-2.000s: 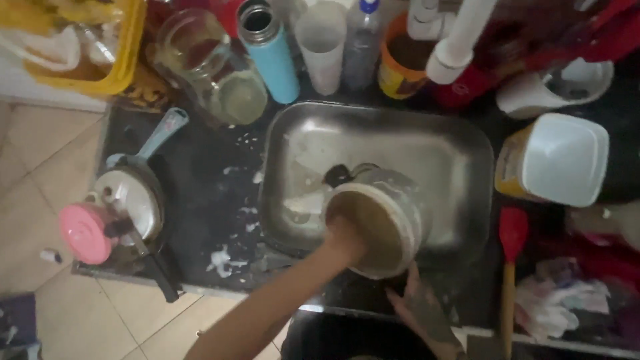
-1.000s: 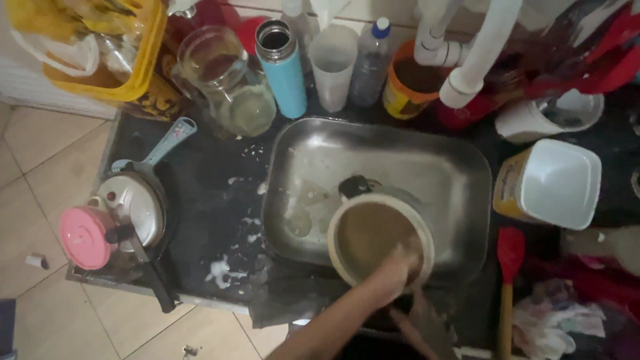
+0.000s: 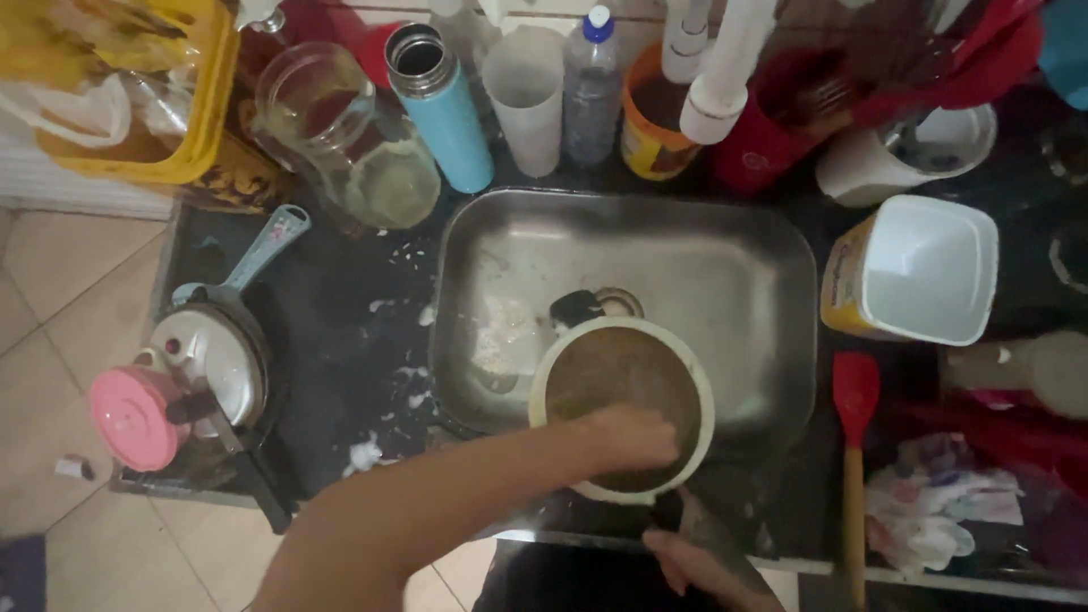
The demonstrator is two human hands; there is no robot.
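Observation:
A round pot point(image 3: 705, 387) with a pale rim and brownish inside stands over the near part of a stainless steel sink basin point(image 3: 765, 246). My left hand point(image 3: 637, 438) reaches into it, against the near right inner side; the fingers are blurred and anything under them is hidden. At the pot's near edge, my right hand point(image 3: 693, 561) is closed around a dark handle point(image 3: 667, 512), which it partly hides. A black piece point(image 3: 576, 310) shows at the pot's far side, beside the round drain point(image 3: 620, 302).
Behind the basin stand a glass pitcher point(image 3: 387, 183), blue flask point(image 3: 446, 119), plastic cup point(image 3: 527, 102), bottle point(image 3: 592, 102) and orange tub point(image 3: 659, 127), under a white faucet point(image 3: 718, 102). Stacked pans point(image 3: 225, 365) lie left; a white tub point(image 3: 931, 272) and red spatula point(image 3: 854, 395) lie right.
My left hand has moved from the pot's left inner side to its near right part. The pot, tilted at first, now faces up more. My right hand, its fingers spread earlier, is now at the handle.

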